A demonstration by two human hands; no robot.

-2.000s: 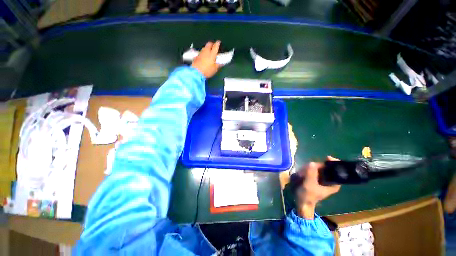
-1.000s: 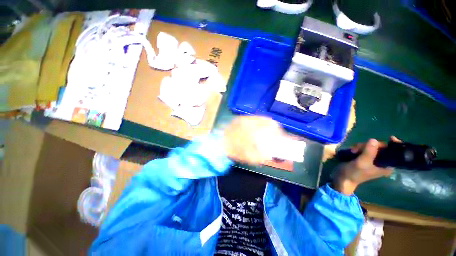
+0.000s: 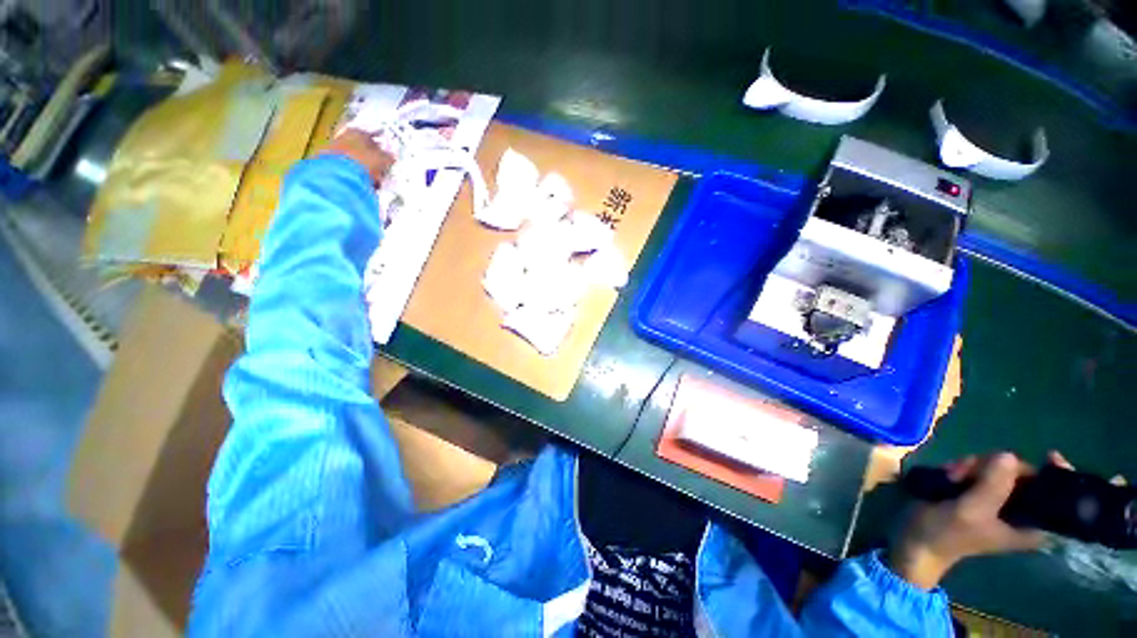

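My left hand (image 3: 363, 152) is at the left, over the heap of white curved parts (image 3: 430, 156) on the printed paper; its fingers are mostly hidden, so I cannot tell whether it grips one. My right hand (image 3: 979, 514) holds the black electric screwdriver (image 3: 1070, 504) above the green bench at the lower right. The white fixture (image 3: 746, 430) lies on its reddish-orange base (image 3: 723, 464) near the bench edge. White plastic shells (image 3: 549, 256) lie piled on the brown cardboard sheet (image 3: 443, 327).
The screw feeder (image 3: 864, 249) stands in the blue tray (image 3: 698, 237). Two curved white parts (image 3: 817, 105) (image 3: 991, 160) lie on the belt beyond it. Yellow-brown packets (image 3: 175, 181) lie at far left. An open cardboard box (image 3: 162, 436) is below the bench edge.
My left hand first reached to a curved part on the belt, passed over the fixture, and is now at the heap on the left. The view has turned left. My right hand keeps the screwdriver.
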